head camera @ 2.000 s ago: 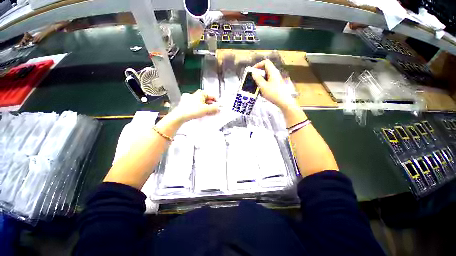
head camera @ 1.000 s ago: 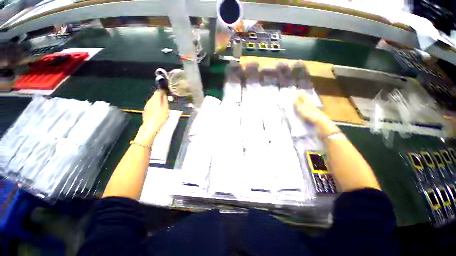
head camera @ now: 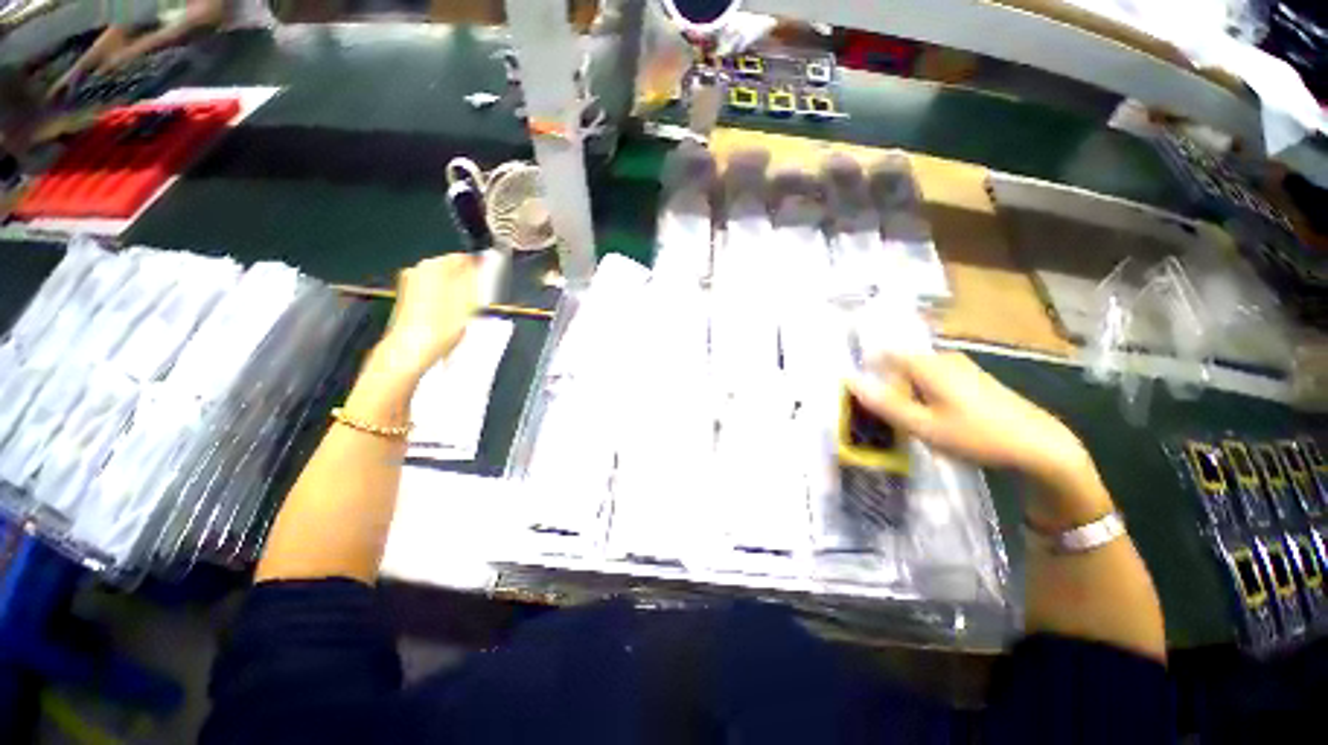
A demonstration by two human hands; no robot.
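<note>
My right hand (head camera: 954,415) holds a yellow-framed keypad mobile phone (head camera: 871,444) by its upper part, over the right side of the blister tray (head camera: 954,582). The phone is bare and blurred. White sleeved phones (head camera: 655,437) fill the tray's pockets to the left. The lower right pocket shows no phone. My left hand (head camera: 434,309) is raised above the stack of empty sleeves (head camera: 463,390), left of the tray. A blurred pale strip, which looks like a protective sleeve (head camera: 492,277), is at its fingertips.
Stacked filled trays (head camera: 131,393) stand at left. A small fan (head camera: 520,207) sits by the metal post (head camera: 551,146). A row of packs (head camera: 794,218) lies behind the tray. Loose clear plastic (head camera: 1151,328) is at right rear, bare phones (head camera: 1260,531) far right, a red tray (head camera: 131,157) far left.
The right hand has moved down and taken the bare phone from the lower right of the tray. The left hand has shifted slightly left, with a pale strip now at its fingertips.
</note>
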